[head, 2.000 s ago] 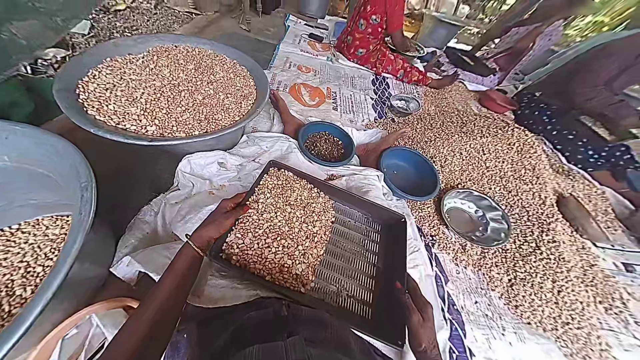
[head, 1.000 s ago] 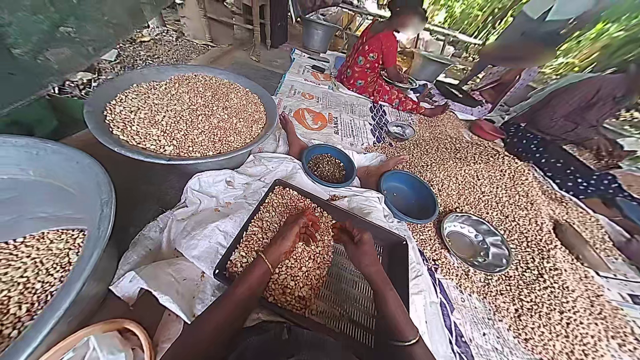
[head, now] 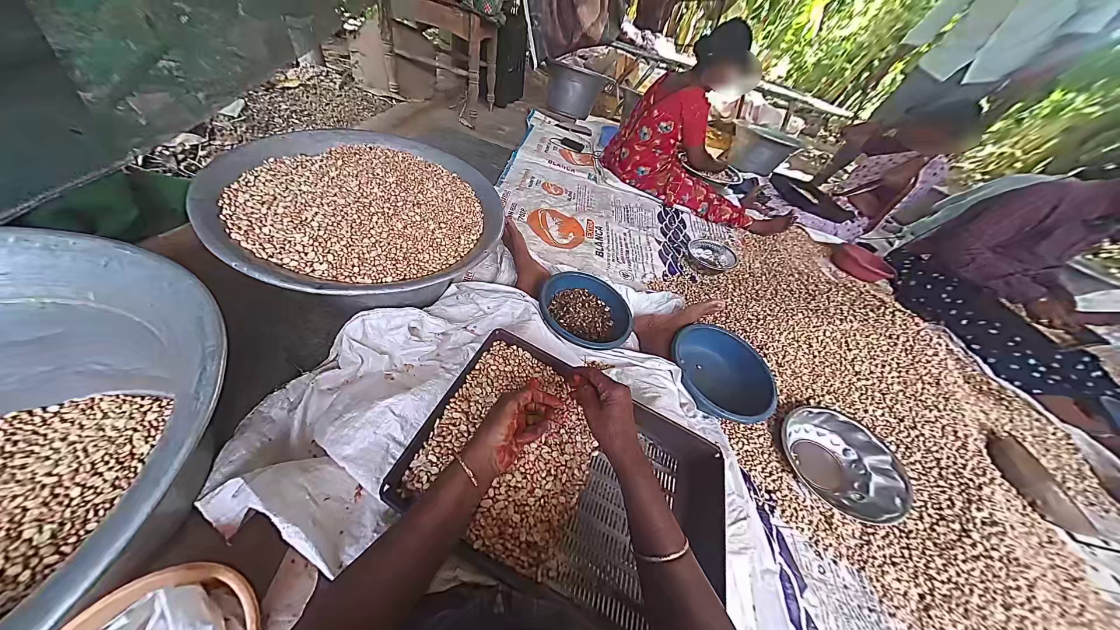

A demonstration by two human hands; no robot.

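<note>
A dark slatted plastic tray [head: 714, 490] rests tilted across my lap on white sacking. Light brown-speckled beans or nuts [head: 525, 490] fill its left and middle part, while slats show bare on the right. Over the beans, my left hand [head: 514, 425] is palm up with curled fingers; whether it holds a piece is too small to tell. My right hand [head: 605, 409] is beside it near the tray's far edge, thumb and fingertips pinched together, their contents unclear. Just beyond the tray sits a blue bowl [head: 586, 311] of darker bits.
Two large metal basins [head: 206, 219] [head: 197, 350] of beans stand at left. An empty blue bowl [head: 724, 372] and a shiny steel bowl [head: 846, 464] lie by a wide bean heap [head: 875, 376] at right. Several people sit beyond. A bare foot [head: 674, 325] is between the blue bowls.
Both hands held the tray's sides two seconds ago; they then moved in over the beans. Since one second ago, my right hand has closed to a pinch near the tray's far edge.
</note>
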